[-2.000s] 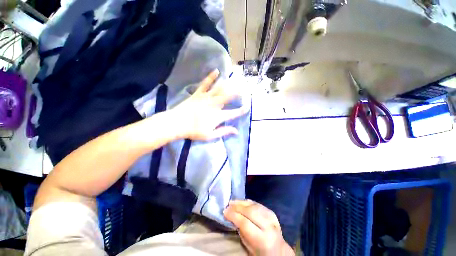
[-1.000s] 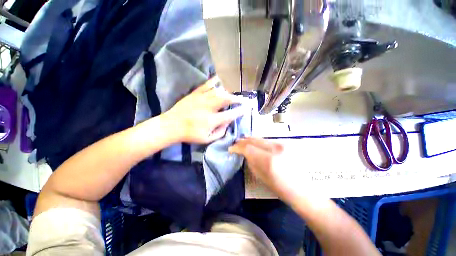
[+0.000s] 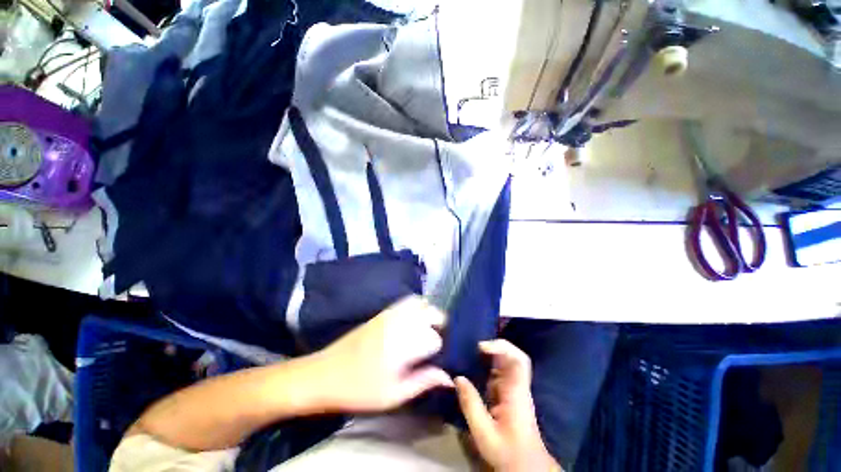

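Observation:
The navy garment (image 3: 221,212) lies piled on the table, left of the machine. Its pale grey side (image 3: 341,129) faces up, with two dark strips and a dark patch (image 3: 355,290) below them. A navy edge band (image 3: 484,267) runs from the needle area down to the lap. My left hand (image 3: 396,355) pinches cloth at the lower edge, beside the dark patch. My right hand (image 3: 503,396) holds the navy edge just right of it, thumb and fingers on the cloth. The presser foot area (image 3: 544,129) is at the garment's upper right, away from both hands.
Scissors with dark red handles (image 3: 724,230) lie right of the needle, beside a blue-and-white object (image 3: 816,238). A purple round-faced device (image 3: 46,152) stands at the left. Blue crates sit below the table at the left (image 3: 88,369) and right (image 3: 719,387).
Both hands have moved from near the needle down to the lap edge. The garment's grey side lies more spread out, and a navy edge now shows along its right. The camera view has shifted.

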